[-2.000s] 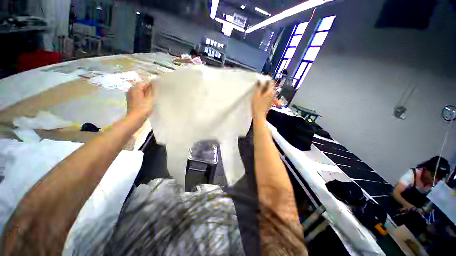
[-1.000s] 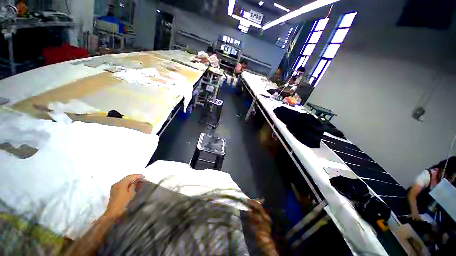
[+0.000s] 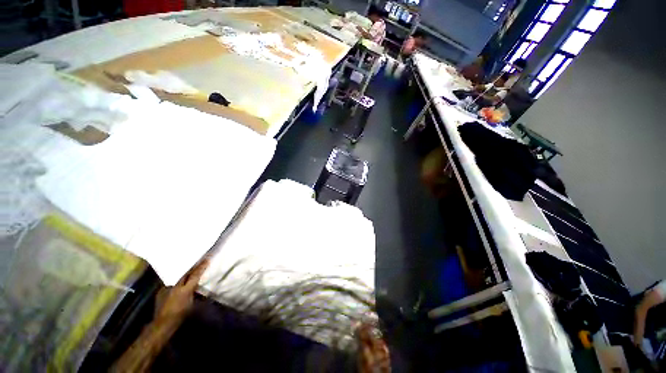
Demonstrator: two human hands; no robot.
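Observation:
A white cut fabric panel point(image 3: 299, 244) is spread out in front of me, between the table edge and the aisle. My left hand point(image 3: 177, 297) is closed on its near left corner, beside the table edge. My right hand point(image 3: 372, 348) is at its near right corner, low in the picture, partly blurred behind dark hair strands; its fingers look closed on the fabric. Smooth white panels point(image 3: 171, 164) lie stacked on the table at left. The yellow marking tape point(image 3: 95, 240) frames a grey-beige template at the lower left.
A loose white strip pile point(image 3: 22, 178) lies at the far left. A small black item point(image 3: 218, 98) is on the table beyond the panels. A dark stool point(image 3: 342, 175) stands in the aisle. A long table point(image 3: 467, 156) with black fabric runs along the right. People are in the background and at the right edge.
The panel, first held up before me, was lowered to near my lap and now spreads out flatter ahead. My hands are low, near the bottom edge. The view has tilted down.

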